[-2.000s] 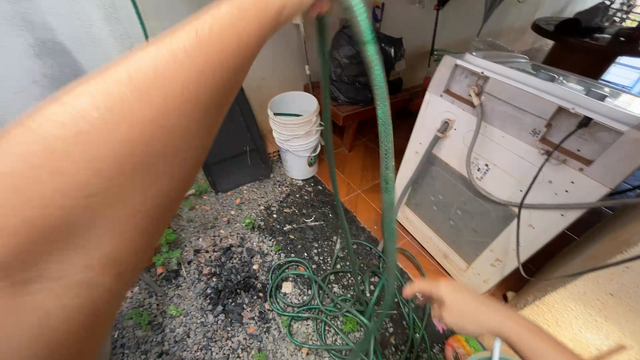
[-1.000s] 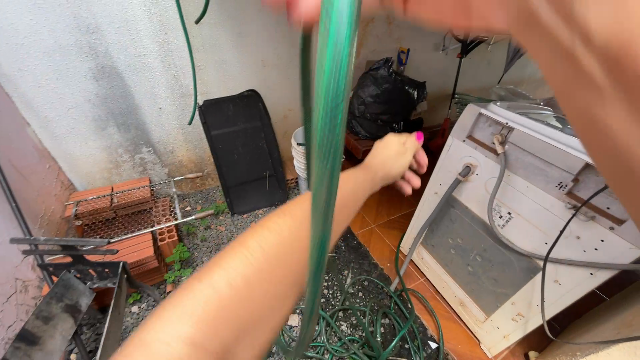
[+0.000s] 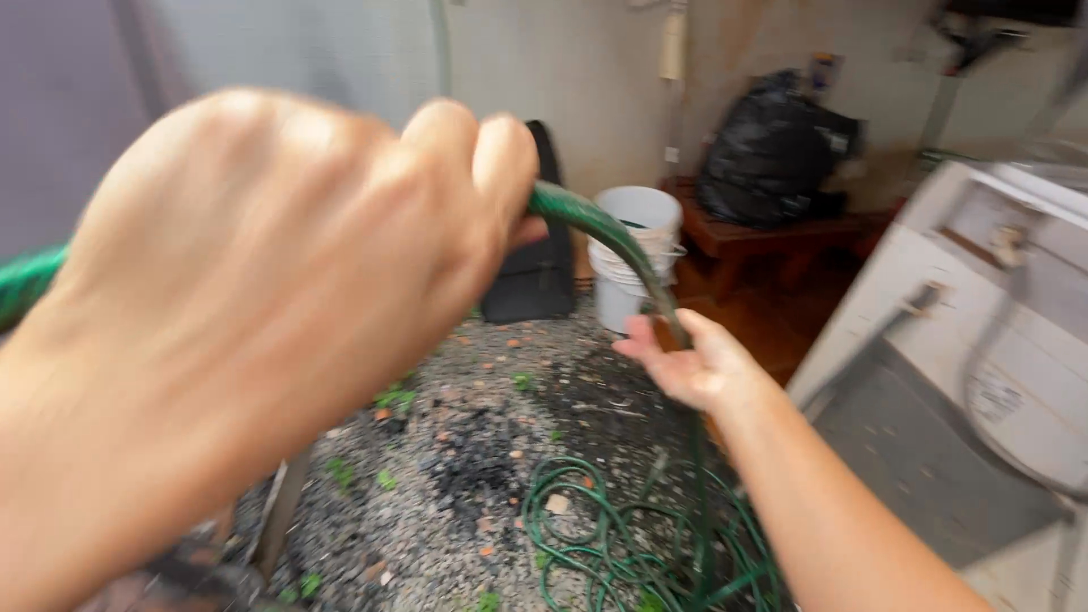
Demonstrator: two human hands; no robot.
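Observation:
My left hand (image 3: 340,204), large and close to the camera, is closed around a green garden hose (image 3: 586,211). From that fist the hose runs left past the wrist and bends down on the right to my right hand (image 3: 680,357). The right hand is lower and farther off, its palm turned up, with the hose lying against it between thumb and fingers; the fingers look loosely spread, and how firmly they hold is unclear. Below, the hose hangs down to a loose tangle of green coils (image 3: 586,544) on the gravel.
White stacked buckets (image 3: 637,212) stand beside a black panel (image 3: 531,280) against the wall. A black plastic bag (image 3: 765,153) rests on a low wooden bench (image 3: 748,234). At the right, a white appliance (image 3: 952,340) with grey hoses shows its back. Gravel (image 3: 408,510) bears small plants.
One hand, which reached out toward the black bag a second ago, is no longer there. The hose stretch near the camera, upright before, now arches from the left fist down to the right hand. The view has shifted.

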